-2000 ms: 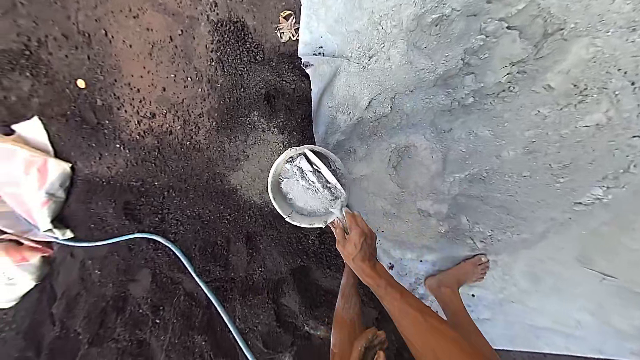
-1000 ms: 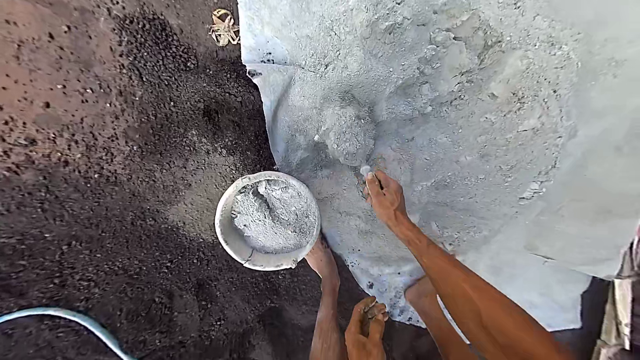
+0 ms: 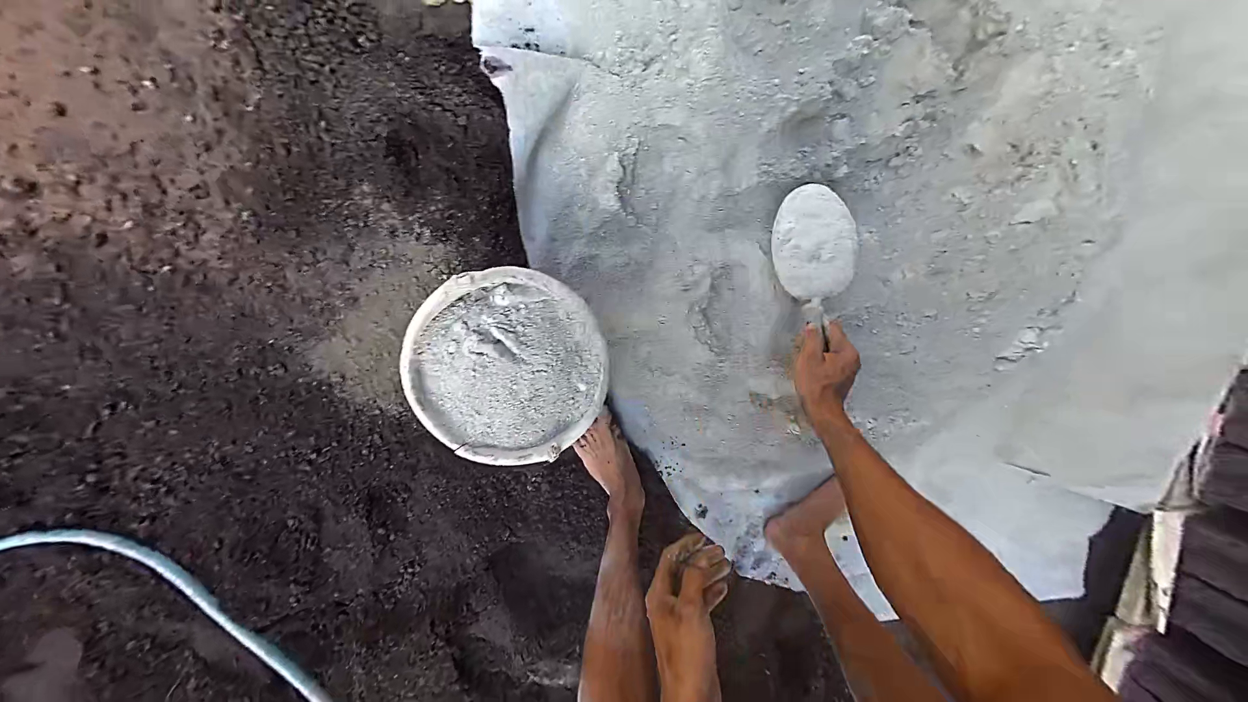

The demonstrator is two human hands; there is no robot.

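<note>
My right hand (image 3: 825, 369) grips the handle of a trowel (image 3: 815, 242), whose oval blade is heaped with pale grey powder. It is over the grey powder (image 3: 682, 205) spread across a light sheet (image 3: 536, 127). Left of the sheet's edge stands a round bucket (image 3: 408, 363), filled nearly to the rim with similar powder. My left hand (image 3: 686, 577) hangs low between the legs with its fingers curled; whether something small is inside them cannot be told.
A bare foot (image 3: 606, 456) stands against the bucket's lower right side, and another (image 3: 809, 517) rests on the sheet's lower edge. A light blue hose (image 3: 166, 570) curves over dark soil at the lower left. Dark, ridged material (image 3: 1204, 575) lies at the lower right.
Two seconds ago the trowel was in the bucket; a second ago its blade was down in the powder on the sheet. Now it is loaded and farther right. The left hand stays low.
</note>
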